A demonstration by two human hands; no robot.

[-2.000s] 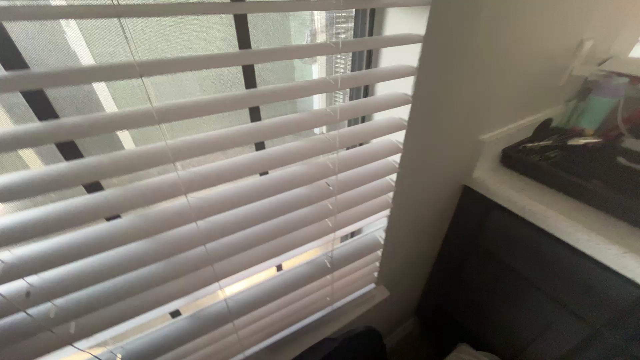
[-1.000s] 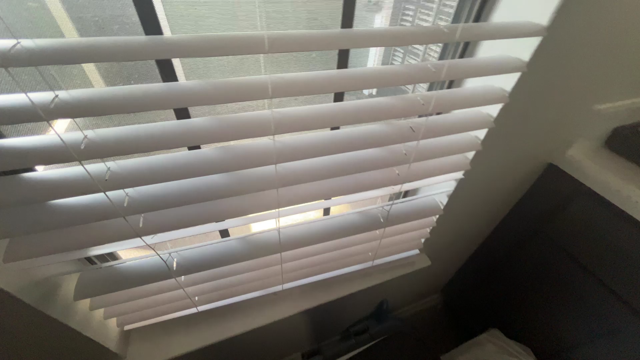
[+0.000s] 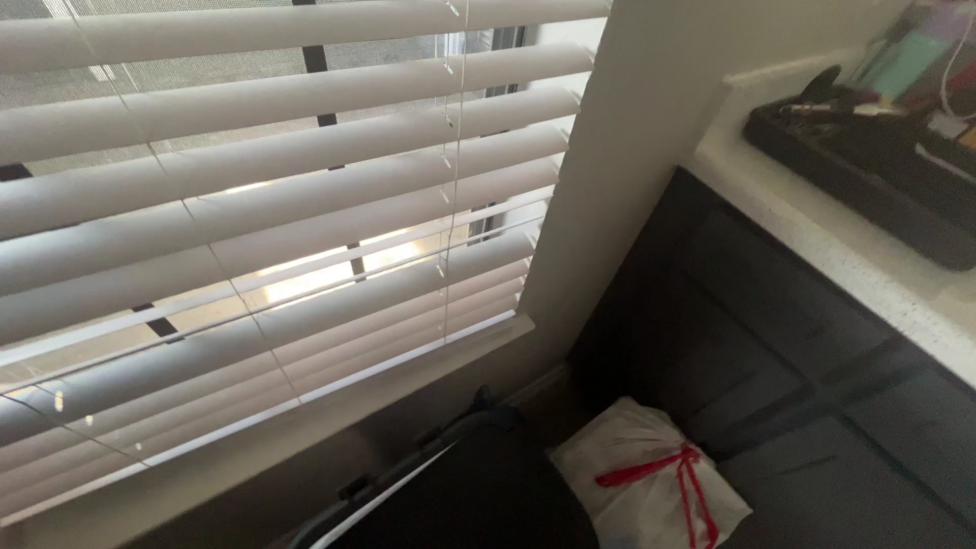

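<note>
Neither my left hand nor my right hand shows in the head view, so what they hold or touch is hidden. White horizontal window blinds (image 3: pixel 305 175) span the left half, with thin cords running down through their slats. Some lower slats are tilted differently, and bright light comes through the gap there. Below the blinds runs a pale window sill (image 3: pixel 320 389). A white plastic bag with a red drawstring tie (image 3: pixel 648 480) stands low at the bottom, to the right of a large black object (image 3: pixel 488 488) that I cannot make out.
On the right, a speckled light countertop (image 3: pixel 823 236) tops a dark cabinet panel (image 3: pixel 778 343). A black tray (image 3: pixel 854 183) on it carries small items, with a teal and purple container behind. A wall corner stands between window and counter.
The view has shifted. The white bag with its red tie and the black object now show more fully at the bottom; one second ago only parts showed there.
</note>
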